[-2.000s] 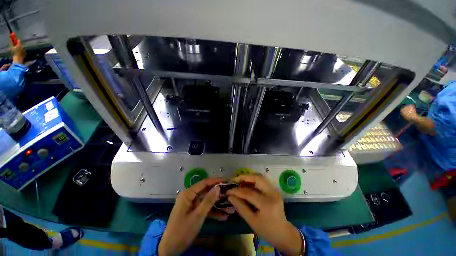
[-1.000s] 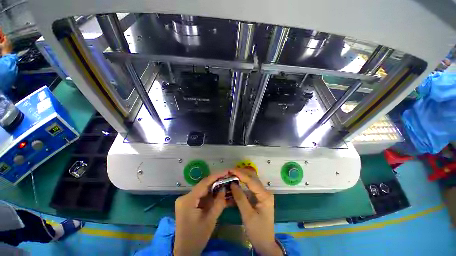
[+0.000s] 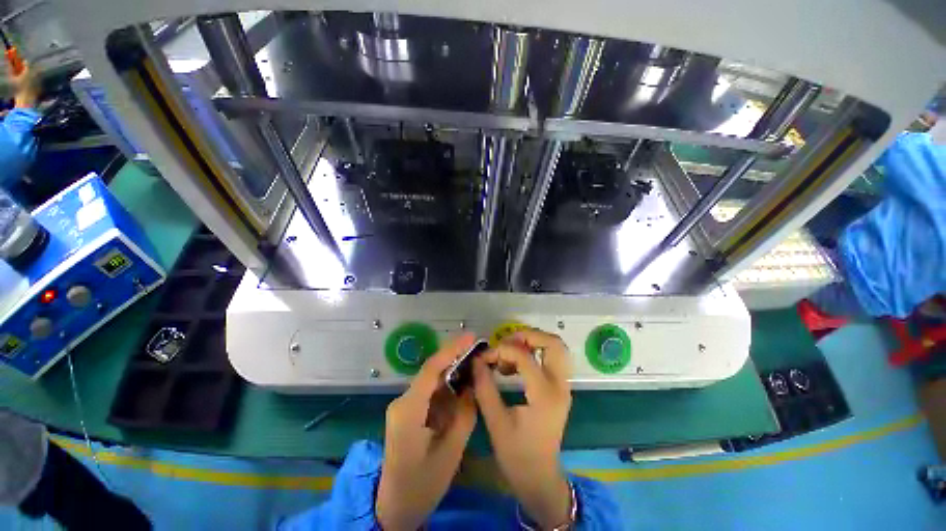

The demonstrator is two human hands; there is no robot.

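A small black watch housing [image 3: 467, 365] with a shiny metal rim is held tilted in front of the machine's front panel. My left hand [image 3: 430, 415] is bare and grips it from the left side. My right hand [image 3: 527, 415] is bare, with its thumb and fingers at the housing's right edge; whether it grips the housing or a small part there is hidden by the fingers. Another housing [image 3: 408, 277] lies on the front edge of the machine bay.
The white machine [image 3: 664, 358] has green buttons [image 3: 412, 348] [image 3: 608, 348] and a partly covered yellow ring [image 3: 510, 332]. Black trays [image 3: 176, 399] [image 3: 819, 415] hold housings. A blue control box [image 3: 78, 275] stands left. People in blue sleeves [image 3: 897, 233] [image 3: 15, 145] are at both sides.
The housing has turned from nearly level to steeply tilted between my hands. My right fingers have shifted to its right edge. The view has moved slightly.
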